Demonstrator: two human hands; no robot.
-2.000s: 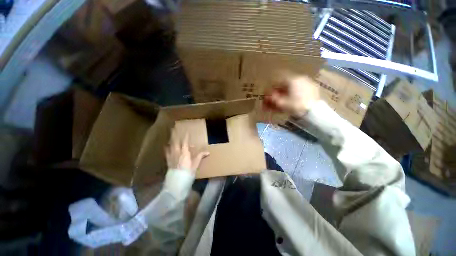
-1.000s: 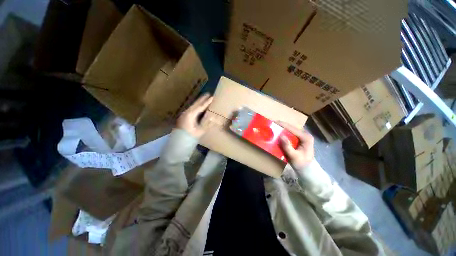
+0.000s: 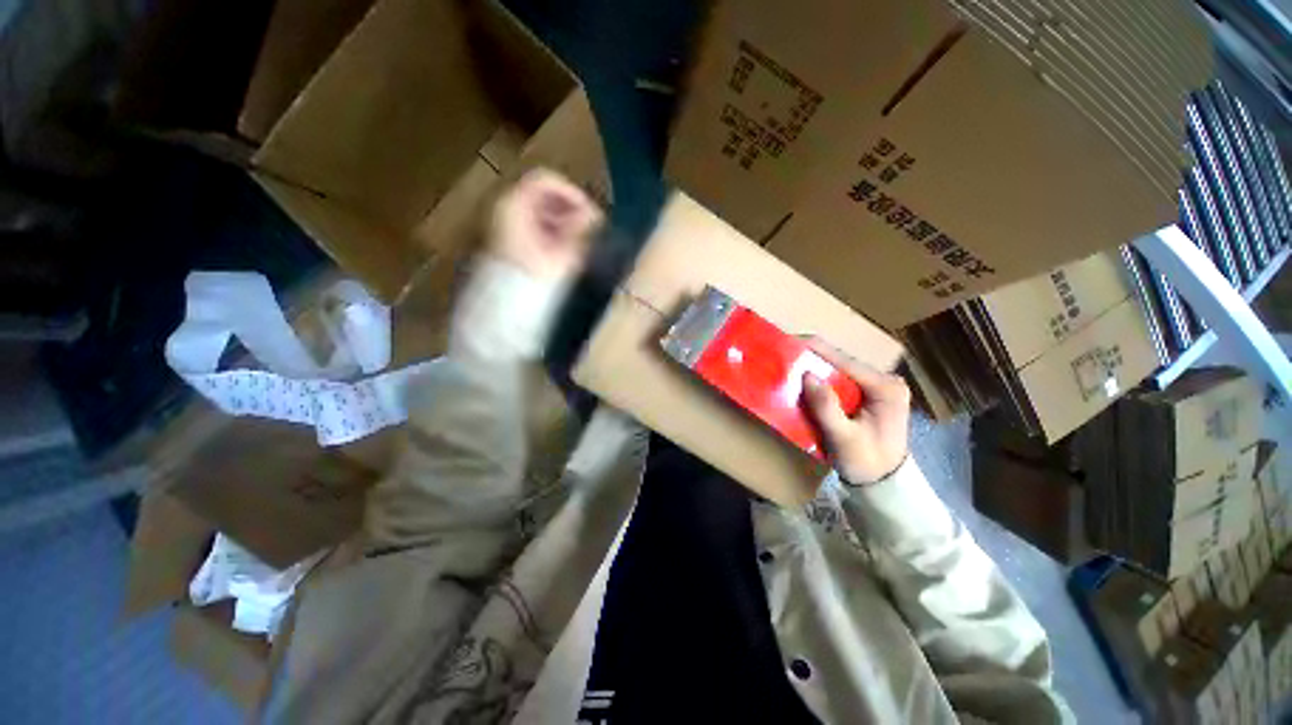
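Note:
A small plain brown carton [image 3: 666,411] is tilted in front of my body, its top panels closed. My right hand [image 3: 867,422] grips a red tape dispenser [image 3: 772,380] that lies over the carton's top, its metallic end pointing up-left. My left hand [image 3: 546,224] is raised off the carton, beyond its left corner. It is blurred, the fingers look curled, and I cannot tell whether it holds anything. Whether tape runs from the dispenser cannot be seen clearly.
An open empty carton [image 3: 411,142] stands at upper left. A stack of printed flat cartons [image 3: 879,170] is at upper right, more stacks [image 3: 1084,340] beyond. A roller conveyor [image 3: 1240,184] is at far right. A white label strip [image 3: 305,397] curls at left.
The carton is now closed and held tilted, and my right hand has brought the red dispenser onto it. My left hand has lifted off the carton, up and away. The view has turned.

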